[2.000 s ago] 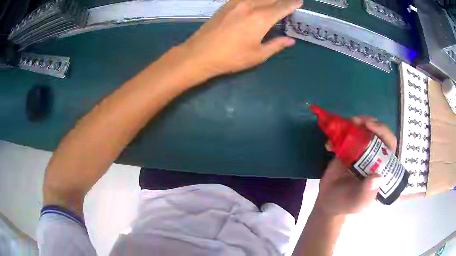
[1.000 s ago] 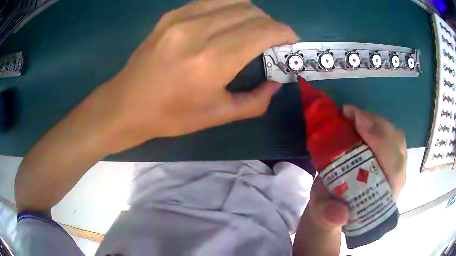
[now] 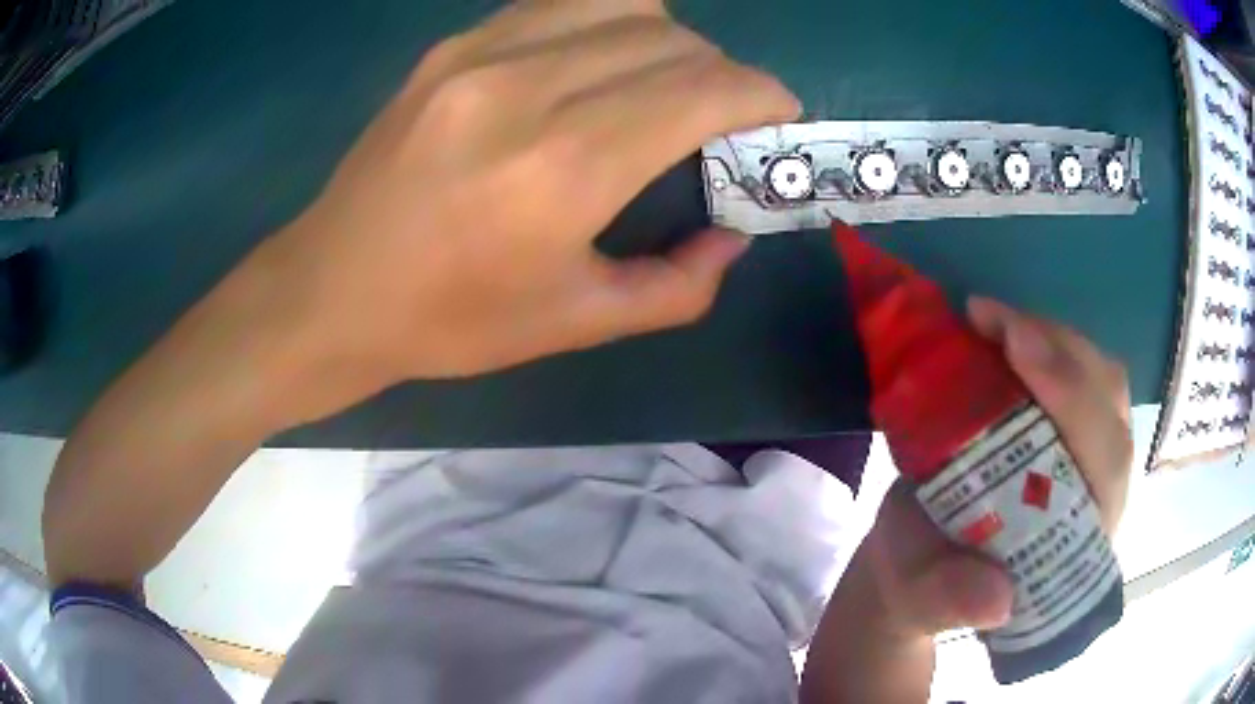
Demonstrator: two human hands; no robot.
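Note:
My left hand (image 3: 537,206) grips the left end of a silvery metal strip (image 3: 908,211) between thumb and fingers. The strip lies roughly level across the view and carries a row of several round white discs (image 3: 874,171) with dark rims and dark squiggly parts between them. My right hand (image 3: 1018,468) holds a glue bottle (image 3: 1025,516) with a long red cone nozzle, a white label with red marks and a dark base. The nozzle tip is at the strip's lower edge, between the first and second discs from the left. Whether it touches the strip, I cannot tell.
A dark green mat (image 3: 619,399) lies under the work. At the left edge are a short part of another strip (image 3: 30,186) and a dark rounded lump (image 3: 17,310). Dark-edged bars show at the top left. A white panel with rows of small dark parts (image 3: 1218,275) stands at right.
The left hand has taken hold of a strip and brought it nearer. The bottle came up to it. Since one second ago, the strip shifted slightly left and the nozzle tip sits right of the first disc.

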